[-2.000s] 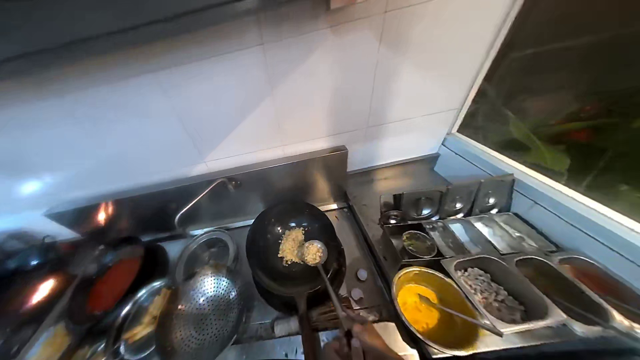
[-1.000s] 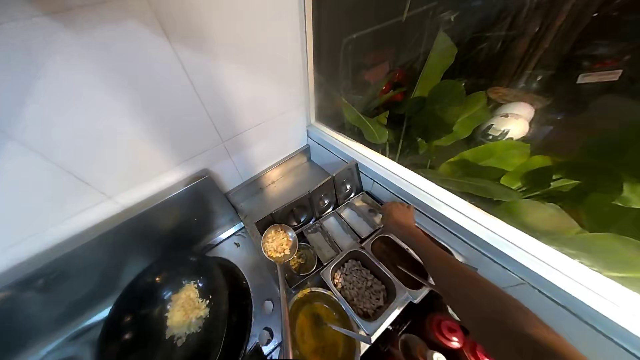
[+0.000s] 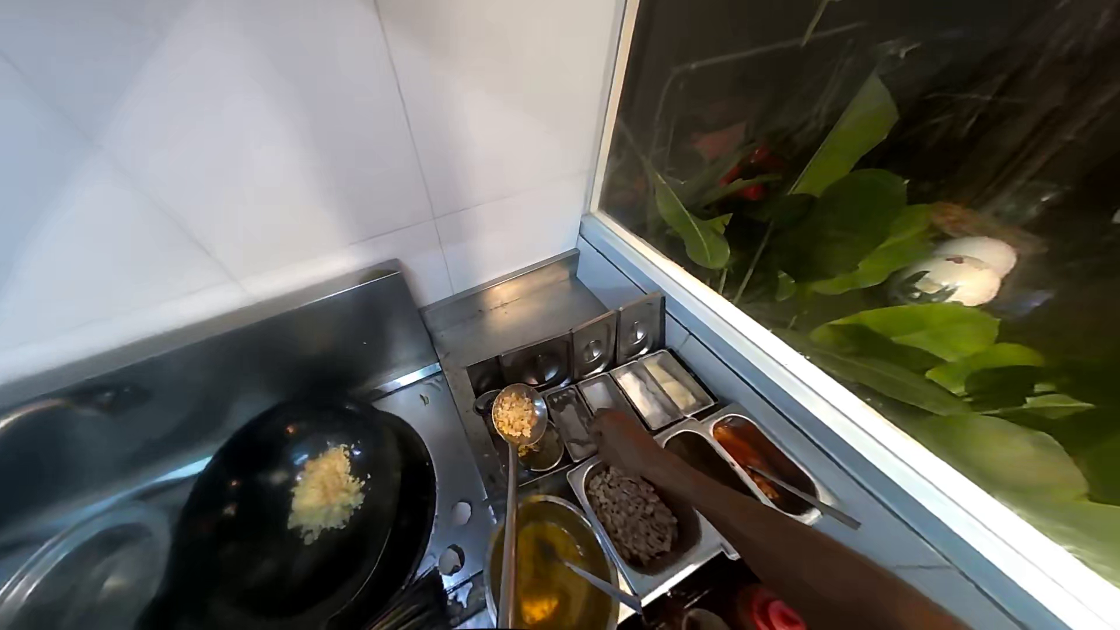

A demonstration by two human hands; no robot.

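Observation:
My right hand (image 3: 619,439) reaches in from the lower right, over the small steel inserts (image 3: 573,420) beside the diced-food pan; its fingertips are hard to make out. A steel ladle (image 3: 516,416) holding chopped, garlic-like bits is over a small bowl (image 3: 544,451), left of that hand. Its handle runs down past the steel bowl of yellow liquid (image 3: 556,560) and out of view. My left hand is out of view. At the left, a black wok (image 3: 254,534) holds a pale heap of chopped bits (image 3: 326,493).
Below my right hand is a steel pan of diced food (image 3: 632,516). A pan of red sauce with a spoon (image 3: 752,451) is farther right. White contents fill the back inserts (image 3: 658,389), before upright steel lids (image 3: 595,346). A window ledge (image 3: 744,311) borders the right; red lids (image 3: 770,608) show at the bottom.
The ladle has gone from the wok to above the small containers. My right hand has shifted from the far inserts to the nearer ones. The view has swung right since the first frame.

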